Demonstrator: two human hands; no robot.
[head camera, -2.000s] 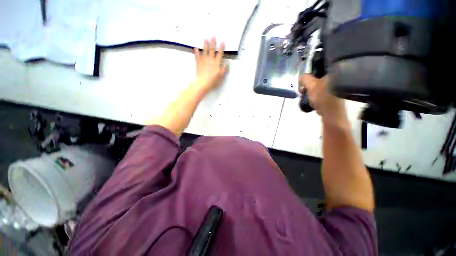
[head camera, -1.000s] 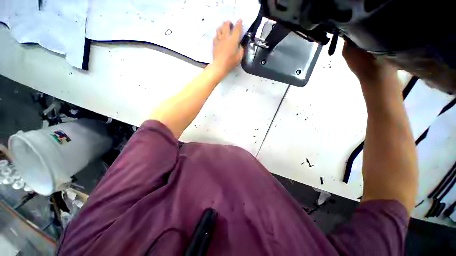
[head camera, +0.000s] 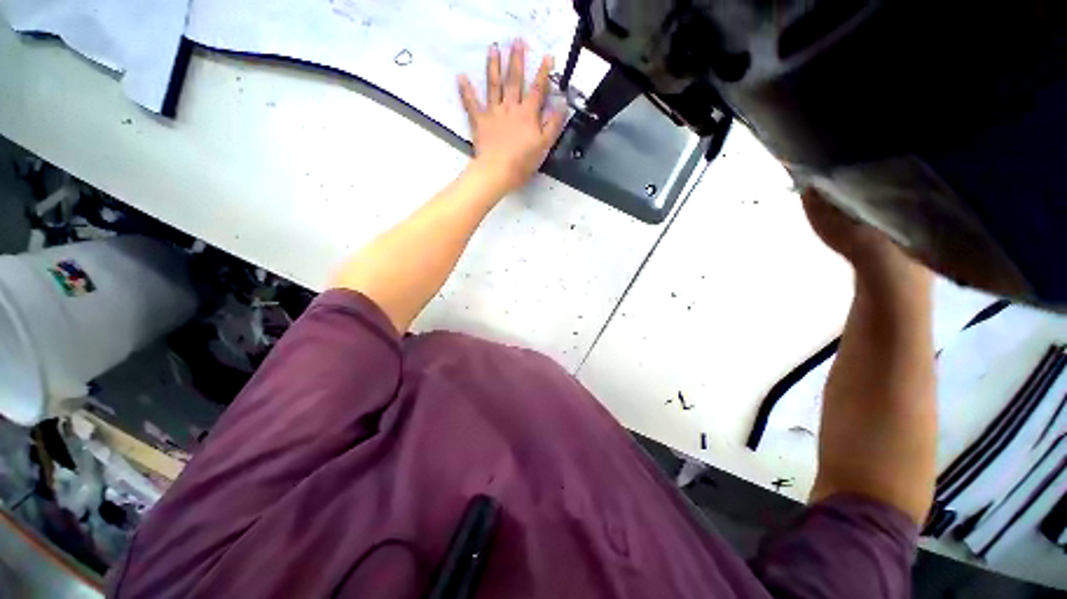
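The straight knife cutting machine (head camera: 819, 105) fills the upper right, its dark body tilted over the table. Its grey base plate (head camera: 638, 158) lies on the table, with one edge at the fabric lay. The paper marker (head camera: 351, 35) covers the lay, whose dark edge (head camera: 339, 77) curves below it. My left hand (head camera: 510, 131) lies flat with fingers spread on the marker's end, close beside the presser foot (head camera: 576, 103). My right hand (head camera: 845, 228) is mostly hidden behind the machine body, so its grip does not show.
The white table (head camera: 468, 269) has a panel seam running towards me. Cut pieces with dark edges (head camera: 1018, 445) lie at the lower right. Small black scraps (head camera: 681, 401) are near the front edge. A white bucket (head camera: 94, 304) lies on the littered floor at left.
The machine has come from the right up to the lay's end, and its body now looks larger. My left hand has opened flat on the paper beside the knife. The view has shifted.
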